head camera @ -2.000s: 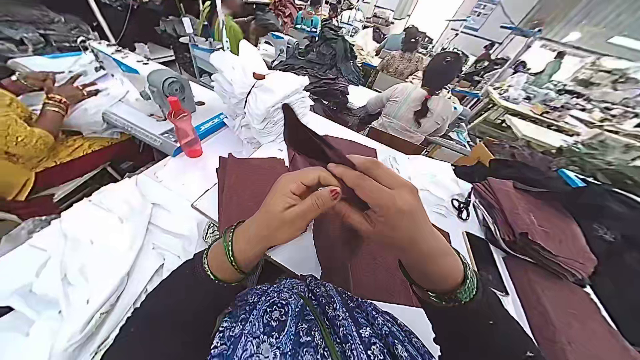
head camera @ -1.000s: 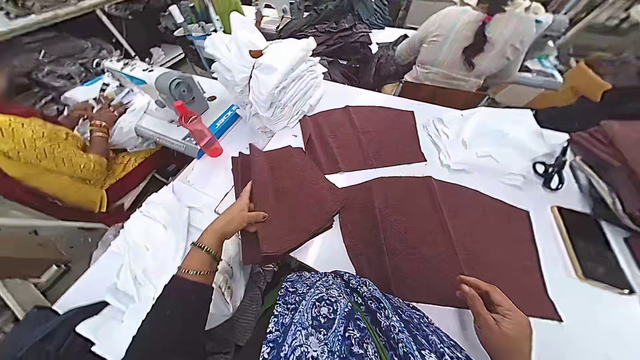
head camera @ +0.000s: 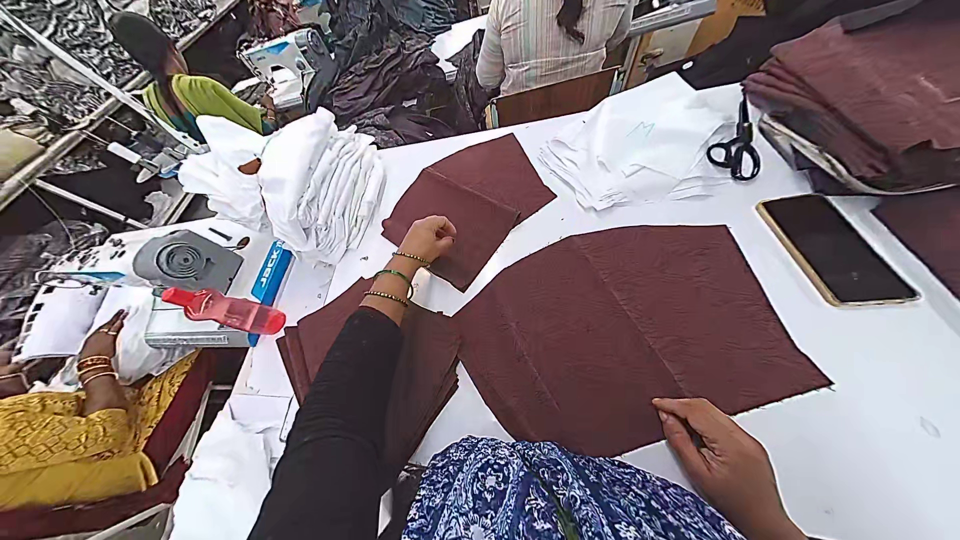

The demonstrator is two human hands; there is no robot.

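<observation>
My left hand, fingers curled, is over the lower left edge of a smaller maroon fabric piece; whether it grips the cloth I cannot tell. My right hand has thumb and forefinger at the lower edge of a large maroon fabric panel, which lies flat on the white table; a pinch is not clear. Under my left forearm is a stack of maroon fabric pieces, partly hidden by the sleeve.
Folded white cloth is piled behind a sewing machine with a red bottle. White pieces, black scissors, a phone and a maroon fabric pile lie right. A person in yellow sits left.
My left hand has moved from the maroon stack to the smaller piece beyond it. Two seconds ago both hands held dark cloth up together; now they are apart. The view has shifted.
</observation>
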